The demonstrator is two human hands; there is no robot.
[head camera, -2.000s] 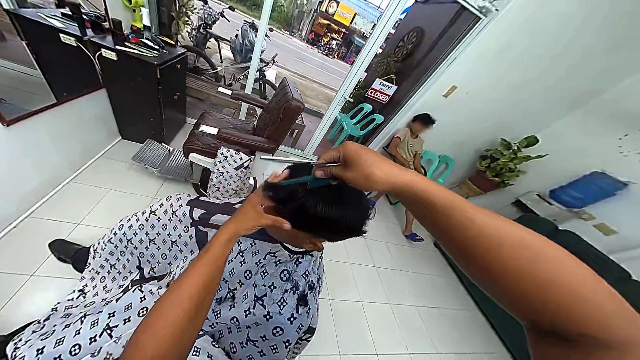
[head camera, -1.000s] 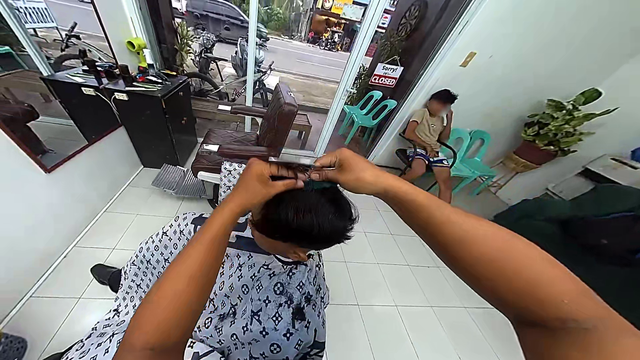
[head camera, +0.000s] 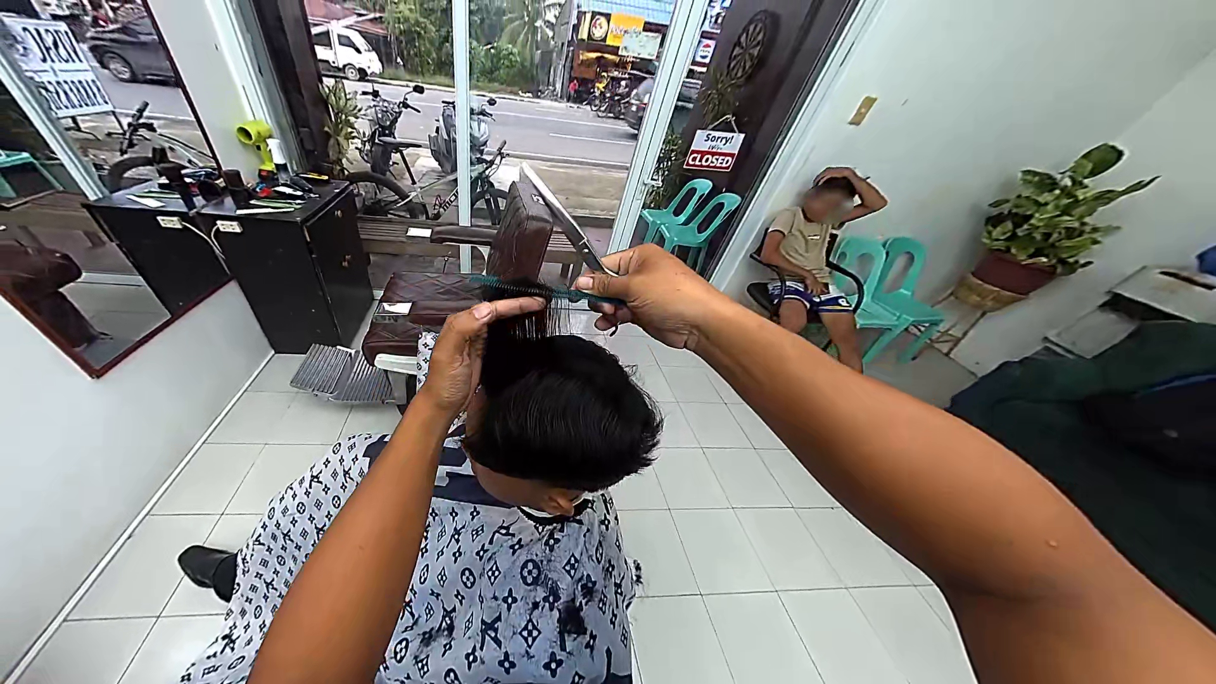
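Note:
A seated person with black hair (head camera: pixel 565 413) wears a white patterned barber's cape (head camera: pixel 513 579) with cut hair lying on it. My right hand (head camera: pixel 651 294) holds a teal comb (head camera: pixel 513 285) and a pair of metal scissors (head camera: pixel 565 218), whose blades point up and to the left. The comb's teeth are in a lifted section of hair above the front of the head. My left hand (head camera: pixel 465 356) is at that lifted section, index finger extended along it just under the comb; its grip is partly hidden by the hair.
A brown barber chair (head camera: pixel 521 242) with a metal footrest (head camera: pixel 328 370) stands beyond the seated person. Black cabinets (head camera: pixel 294 256) hold tools at the left, beside a wall mirror (head camera: pixel 104 237). Another person (head camera: pixel 807 242) sits by green plastic chairs (head camera: pixel 893 285) and a potted plant (head camera: pixel 1045 218).
My hands have risen off the head, lifting a section of hair with the comb. The scissors now point up. The other person has raised an arm to the head. The view has shifted.

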